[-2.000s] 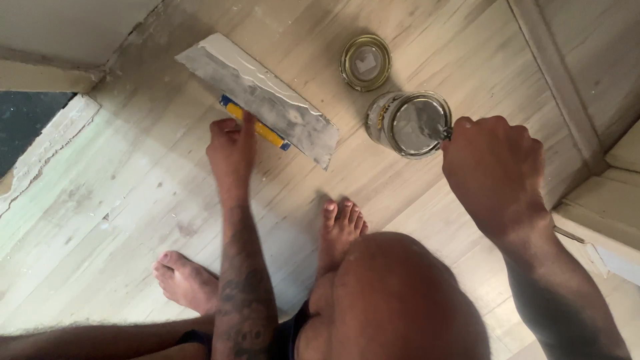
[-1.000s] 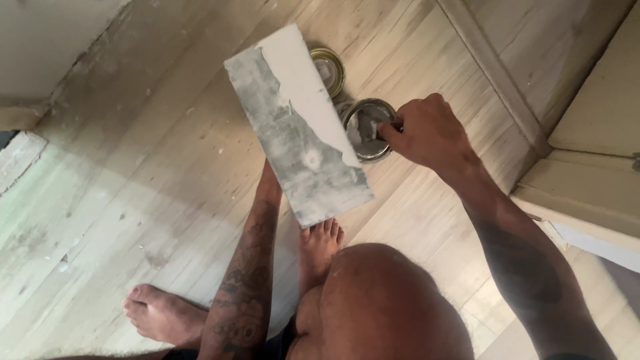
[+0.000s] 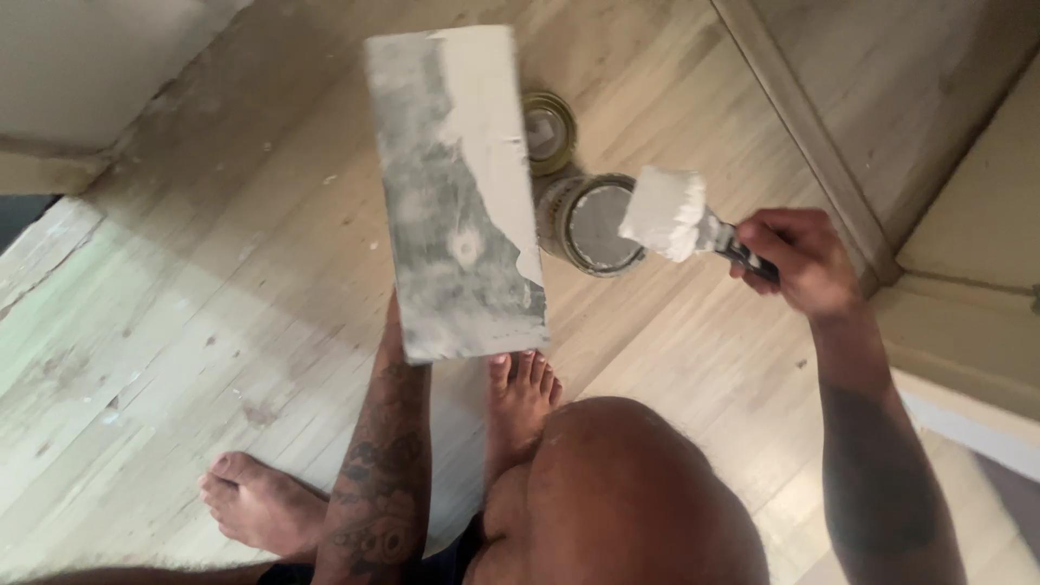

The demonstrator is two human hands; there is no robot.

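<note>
My right hand (image 3: 800, 260) grips the dark handle of a putty knife (image 3: 727, 240), its blade loaded with a thick lump of white filler (image 3: 670, 211). The blade is over the right edge of an open metal tin (image 3: 605, 227), whose inside looks grey. A wide rectangular steel plastering trowel (image 3: 439, 211) is held up, face toward me, at the end of my left forearm; the left hand itself is hidden behind it. White filler (image 3: 487, 106) covers the trowel's upper and right part, with grey smears on the rest. The tin's round lid (image 3: 548, 134) lies just beyond the tin, partly covered by the trowel.
Wood-look floorboards (image 3: 284, 244) carry specks and stains. My bare feet (image 3: 264, 504) and bent knee (image 3: 642, 487) are close below the trowel. A floor strip (image 3: 804, 122) runs diagonally at the right, beside a cream panel (image 3: 959, 325). A pale wall (image 3: 97, 65) stands upper left.
The putty knife has come out of the tin carrying white filler. The trowel has turned from showing its yellow and blue handle to its filler-coated face, and now stands more upright in view.
</note>
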